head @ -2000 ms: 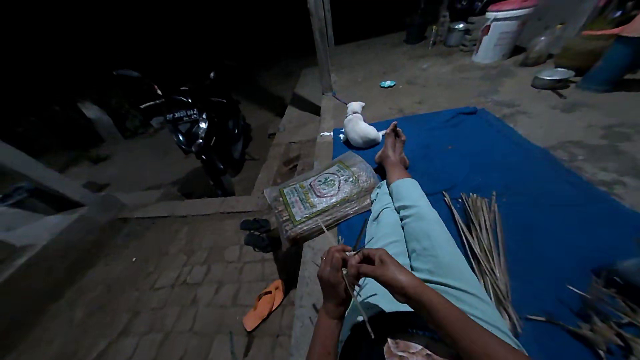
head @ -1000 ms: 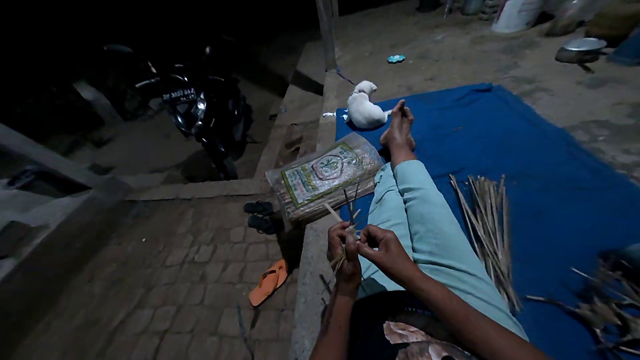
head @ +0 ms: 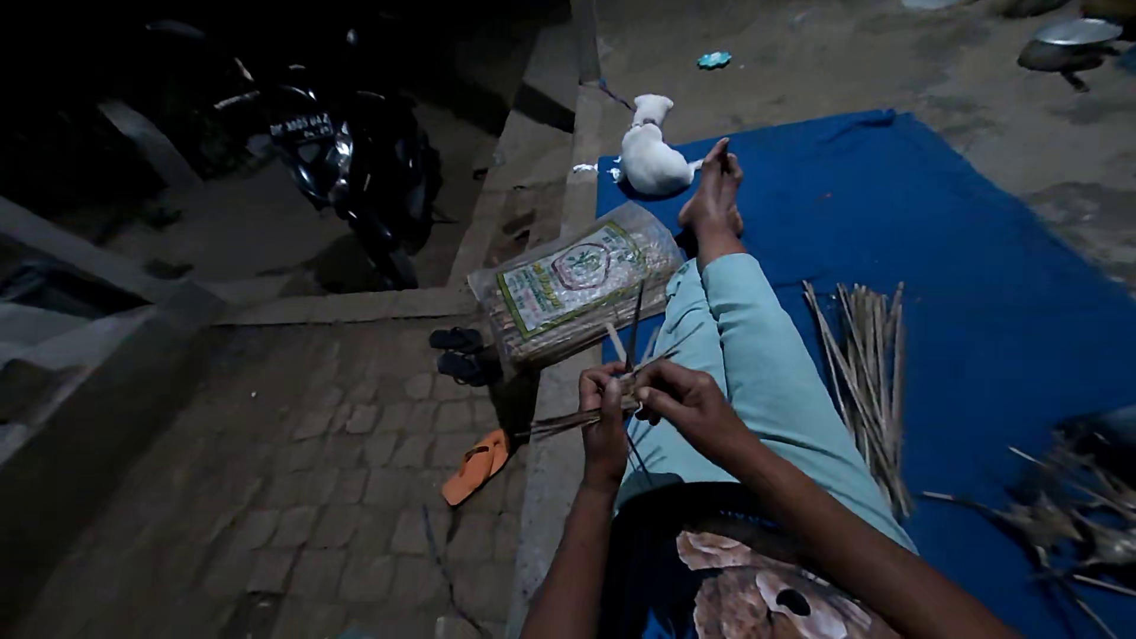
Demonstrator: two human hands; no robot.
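My left hand (head: 605, 417) is closed around a small bunch of thin dry strips (head: 564, 424), held above my lap. Several strips stick up and out past its fingers, one of them dark and upright. Against the same bunch, my right hand (head: 679, 395) pinches something small and pale; its fingertips partly hide it. To the right of my legs, a loose pile of dry stalks (head: 865, 382) lies on a blue mat (head: 958, 231). Left of my shins rests a printed plastic sack (head: 577, 275) that bears writing, with stalks visible through it.
A white animal with a collar (head: 655, 160) sits by my feet. Dark sandals (head: 459, 355) and an orange flip-flop (head: 477, 468) lie on the lower paving at left. A motorcycle (head: 355, 169) stands beyond. More tangled plant material (head: 1065, 524) is at right, and a metal pan (head: 1076, 34) is far off.
The strips in my left hand now lie more crosswise, with ends out to the left. The white animal's head has turned. Both hands remain close together.
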